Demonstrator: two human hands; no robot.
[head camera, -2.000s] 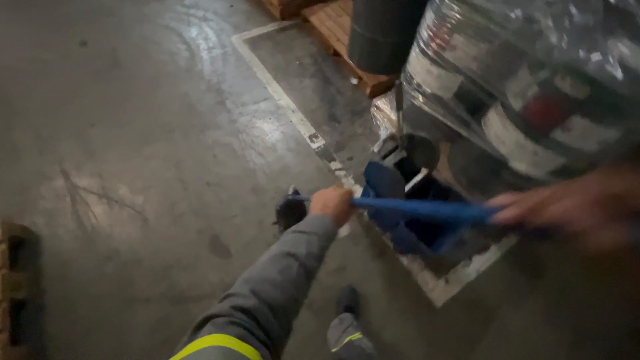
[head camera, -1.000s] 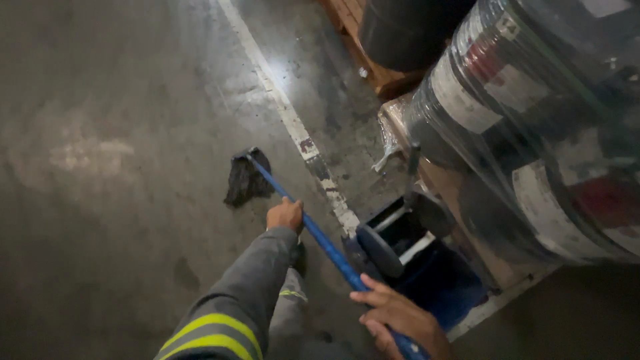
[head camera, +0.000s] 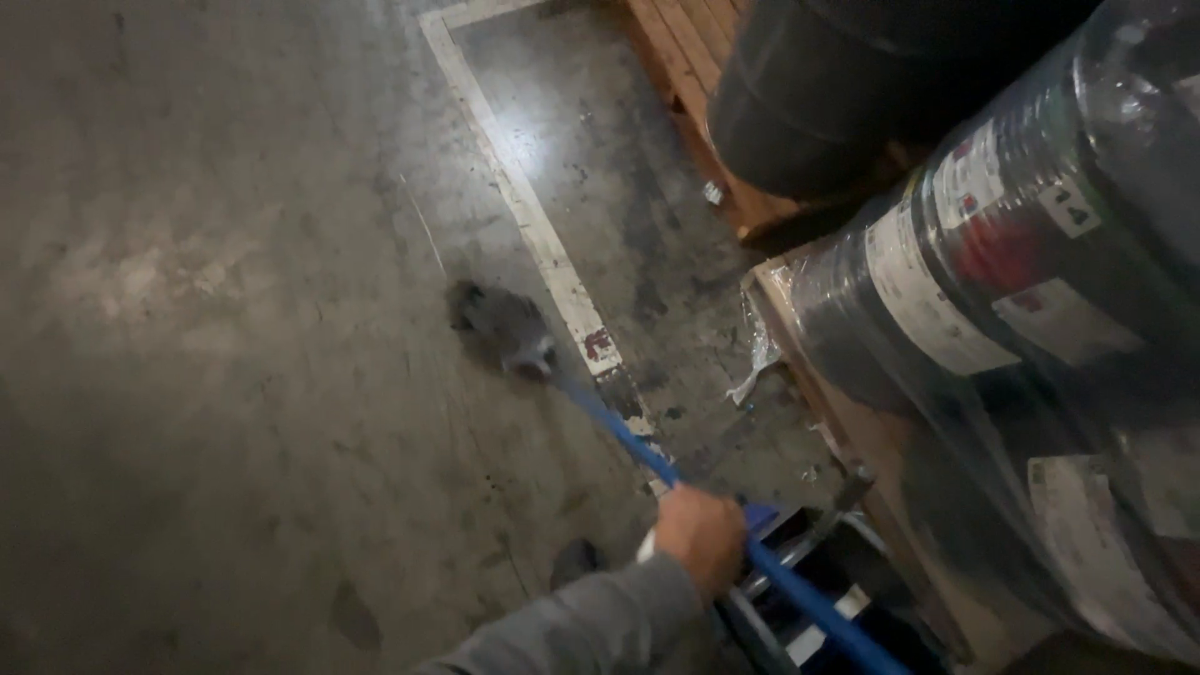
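My left hand (head camera: 701, 539), in a grey sleeve, is closed around the blue handle of a mop (head camera: 614, 427). From the hand the handle runs up and left to a dark, blurred mop head (head camera: 497, 328), which lies on the concrete floor left of the painted line. The handle's other end leaves the frame at the bottom right. My right hand is out of view. Below and right of my left hand is a mop bucket with a wringer (head camera: 853, 600), partly behind the handle.
Plastic-wrapped drums (head camera: 937, 291) stand on a wooden pallet (head camera: 825, 403) at the right. Behind them a dark drum (head camera: 806, 103) stands on another pallet (head camera: 694, 84). A worn white floor line (head camera: 525, 206) crosses the concrete. Torn plastic wrap (head camera: 755, 361) hangs by the near pallet.
The mop head has moved from near the bucket to farther out along the floor line. My right hand, on the handle in both earlier frames, has left the view.
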